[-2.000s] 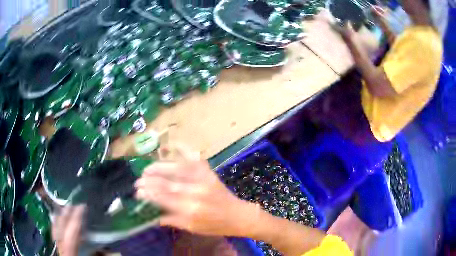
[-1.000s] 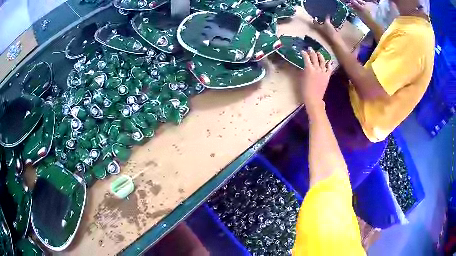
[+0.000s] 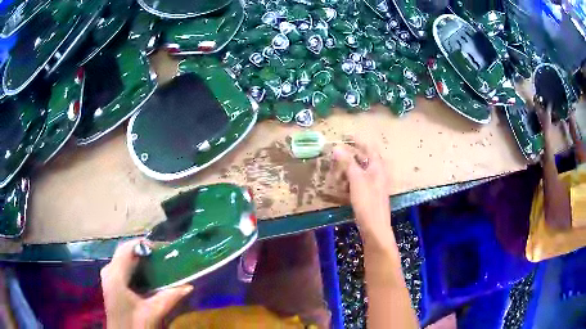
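Note:
My left hand (image 3: 132, 292) grips a glossy dark green housing (image 3: 209, 238) by its near left end, tilted over the bench's front edge. It has a pale rim, a dark opening and a red-and-white spot at its right end. My right hand (image 3: 365, 173) has its fingertips together at the end of a thin pale glue stick (image 3: 335, 142), whose other end lies in the small pale green glue dish (image 3: 307, 144). Dark stains surround the dish. A large heap of small green caps (image 3: 321, 71) with silvery-white spots lies behind the dish.
Another housing (image 3: 186, 125) lies on the tan board (image 3: 443, 148) left of the dish. More housings (image 3: 115, 90) are stacked far left and right. A blue crate (image 3: 414, 257) of small pieces is below the edge. A person in a yellow sleeve (image 3: 556, 212) handles housings at right.
The view has swung left. My left hand now shows with a housing in it. My right hand has moved from the housings on the right to the stick at the dish.

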